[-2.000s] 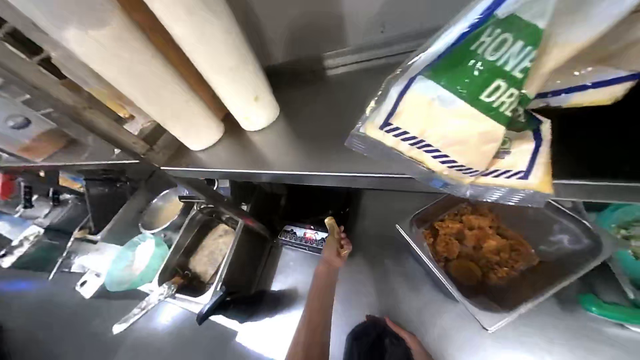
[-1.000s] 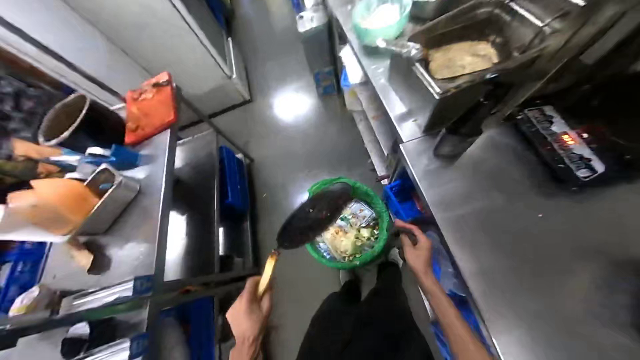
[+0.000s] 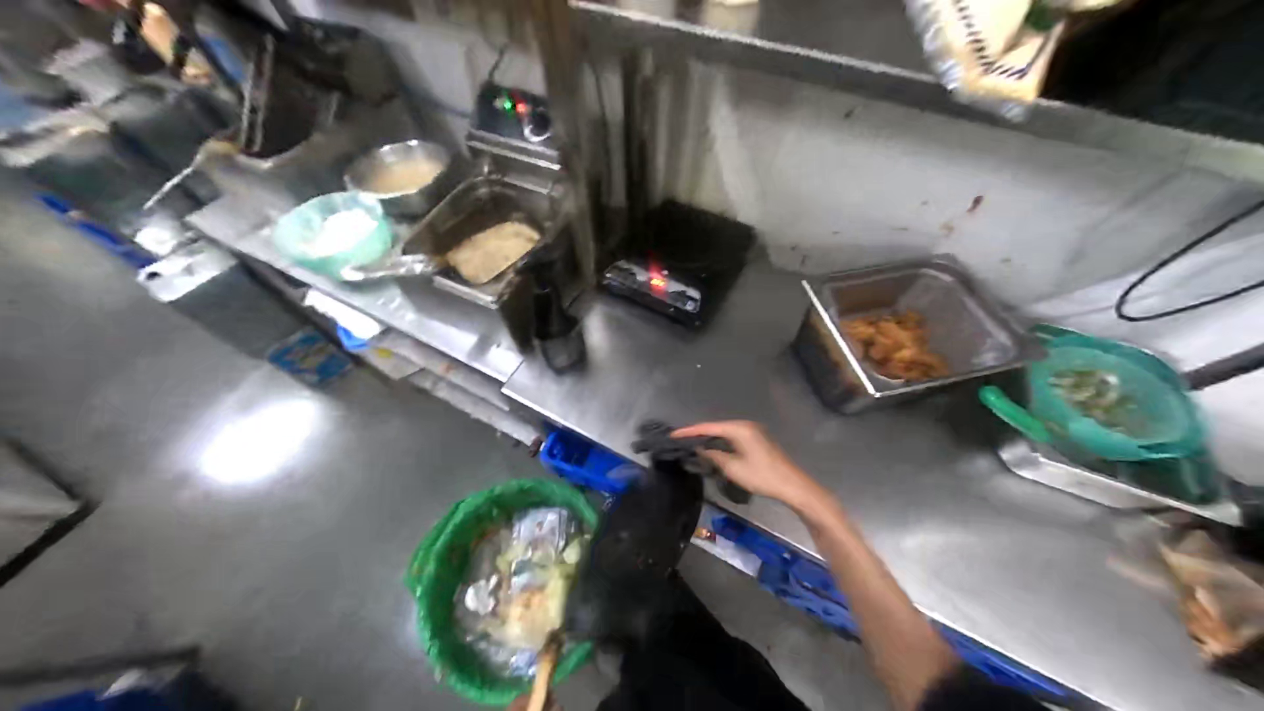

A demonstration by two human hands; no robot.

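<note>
A black pan (image 3: 632, 568) with a wooden handle (image 3: 543, 671) is tilted beside and partly over a bin with a green liner (image 3: 434, 592), which holds food scraps and wrappers. My left hand (image 3: 523, 702) is mostly cut off at the bottom edge, closed around the handle. My right hand (image 3: 746, 459) grips a dark, crumpled cloth (image 3: 681, 444) at the counter's front edge, above the pan's upper end. Blur hides whether the cloth touches the pan.
On the steel counter (image 3: 731, 375) are a lit induction cooker (image 3: 652, 291), a steel pan of brown food (image 3: 894, 346), a green colander (image 3: 1116, 395), a tray of pale food (image 3: 494, 247) and a pale green bowl (image 3: 334, 235). Blue crates (image 3: 790, 578) sit below. A shelf (image 3: 810, 49) hangs above.
The view has swung right toward the counter since a second ago. The pan was over the bin then, and is now nearer the counter edge. My right hand has come up to the counter edge.
</note>
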